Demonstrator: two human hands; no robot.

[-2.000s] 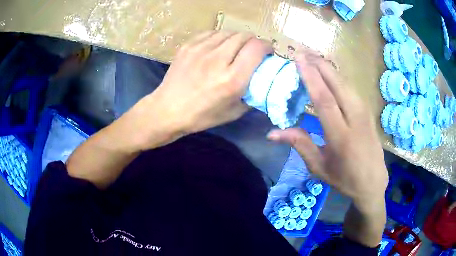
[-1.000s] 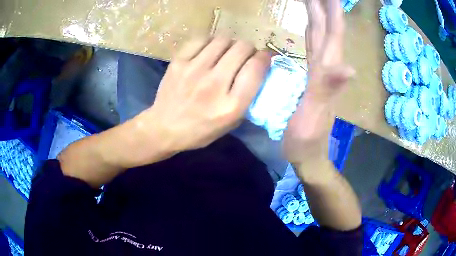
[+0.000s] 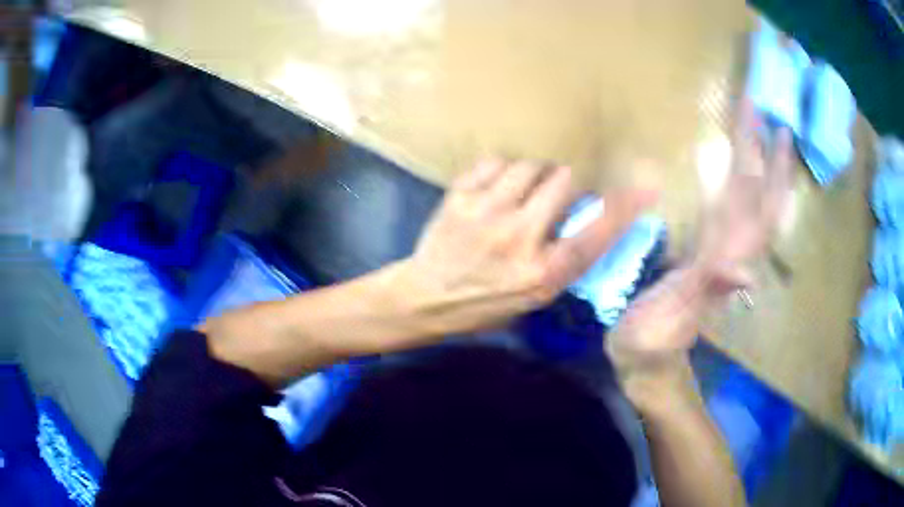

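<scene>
The picture is strongly blurred. My left hand (image 3: 506,238) is closed around a light-blue body piece (image 3: 626,267) in front of my lap, at the table's edge. The piece's frilled end points down and right, and my fingers hide part of it. My right hand (image 3: 709,248) is beside the piece on its right, fingers apart and stretched up over the table. I see nothing held in it. Whether its palm touches the piece cannot be told.
The brown-covered table (image 3: 555,89) curves across the top. Light-blue pieces (image 3: 808,104) lie at its upper right, and a pile of frilled collars (image 3: 882,327) at the right edge. Blue crates with light-blue parts (image 3: 124,307) stand at the lower left, and a blue stool (image 3: 188,208) nearby.
The view has swung left, so table and collars appear shifted right. My left hand still holds the light-blue piece. My right hand first opened beside the piece, then moved up along its right side.
</scene>
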